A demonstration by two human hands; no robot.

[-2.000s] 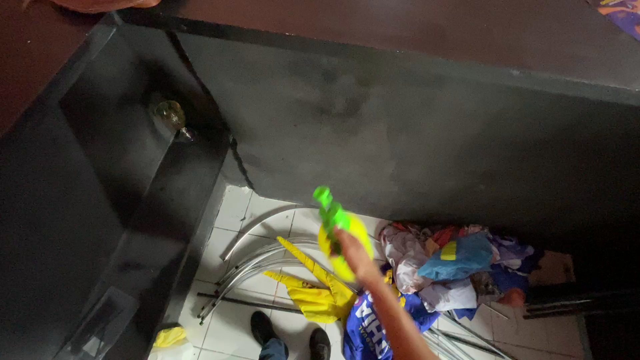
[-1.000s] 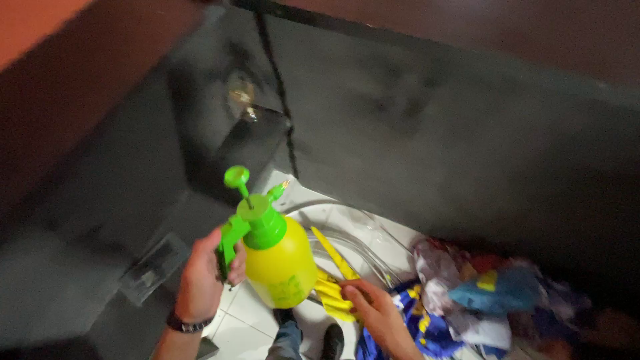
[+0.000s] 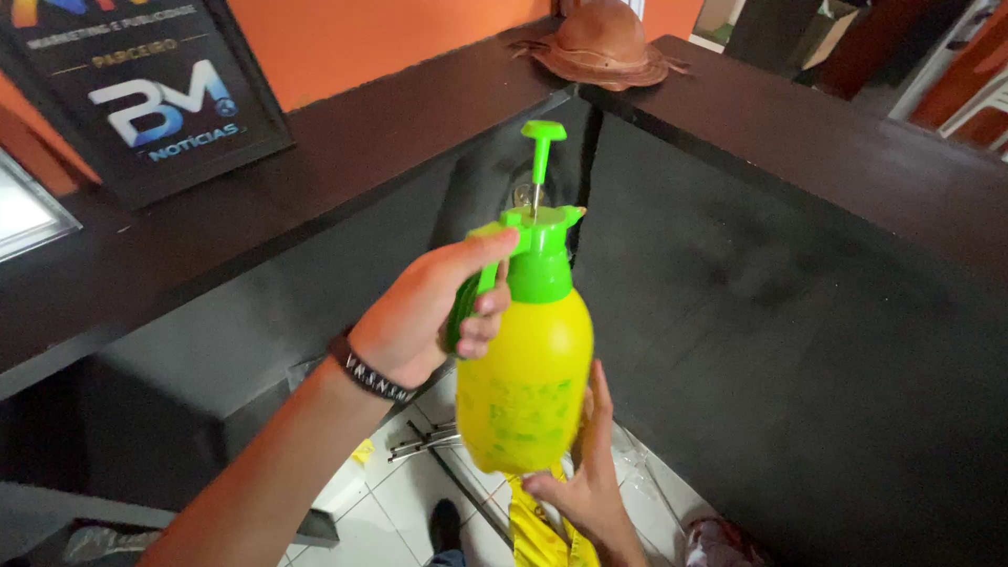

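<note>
A yellow pump spray bottle (image 3: 524,378) with a green head and a raised green plunger is held up in the middle of the head view, nearly upright. My left hand (image 3: 449,295), with a dark lettered wristband, is closed around its green handle, thumb on top. Behind and below the bottle's lower right side is my right hand (image 3: 587,465), its thumb near the base and its fingers partly hidden by the bottle. It appears to support the bottle there.
Dark counters meet at a corner where a brown leather hat (image 3: 610,43) rests. A framed sign (image 3: 157,87) stands on the left counter (image 3: 339,142). On the tiled floor lie metal tubes (image 3: 425,445), yellow fabric (image 3: 539,524) and, at lower right, a partly visible cloth (image 3: 720,543).
Two seconds ago one hand held the bottle low over the floor; now both hands are at it, and the left grips its handle. The view has tilted up to the counter tops.
</note>
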